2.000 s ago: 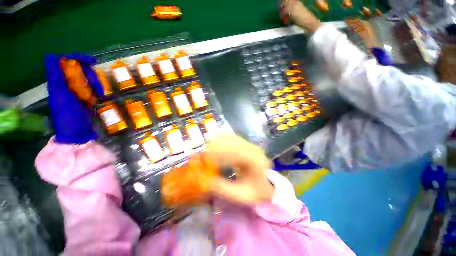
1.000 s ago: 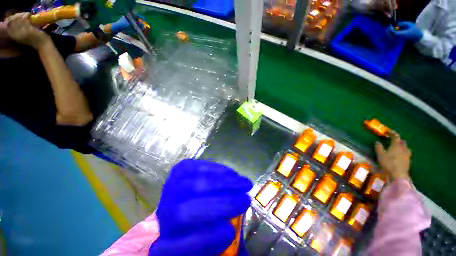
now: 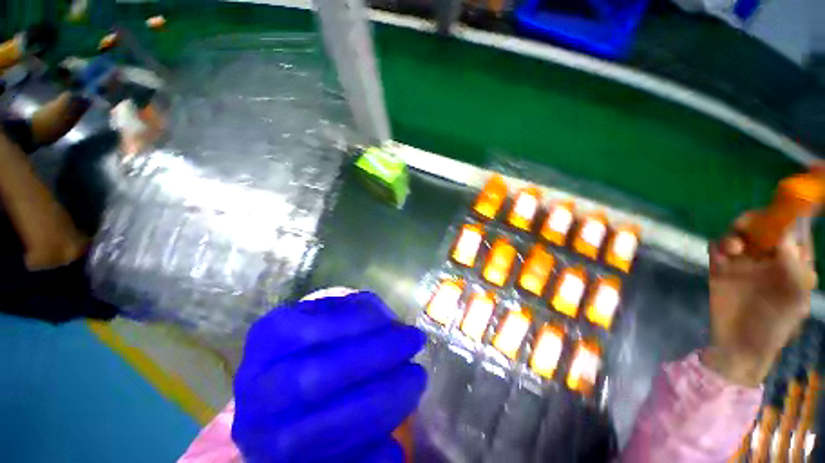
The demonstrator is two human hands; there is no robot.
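Note:
My left hand (image 3: 330,384), in a blue-violet glove, is curled in the lower middle. A bit of orange shows at its lower right edge, mostly hidden by the fingers. My bare right hand (image 3: 762,294) is raised at the right and holds an orange unit (image 3: 785,206) between thumb and fingers, near the green belt; it is blurred. Between the hands a clear blister tray (image 3: 507,398) lies on the dark bench. Its upper rows hold orange units (image 3: 535,269), most with white labels up; the lower part shows no orange.
The green conveyor belt (image 3: 543,118) with its pale rail runs behind the tray. A green box (image 3: 384,175) stands by a white post (image 3: 355,72). A shiny stack of clear trays (image 3: 217,208) is at left, beside another person's bare arm (image 3: 36,203). A blue bin (image 3: 583,25) is across the belt. More orange units (image 3: 785,425) show lower right.
My right hand has lifted an orange unit off the belt and moved right in the view. The view has shifted, so tray, green box and stack now appear further left and higher.

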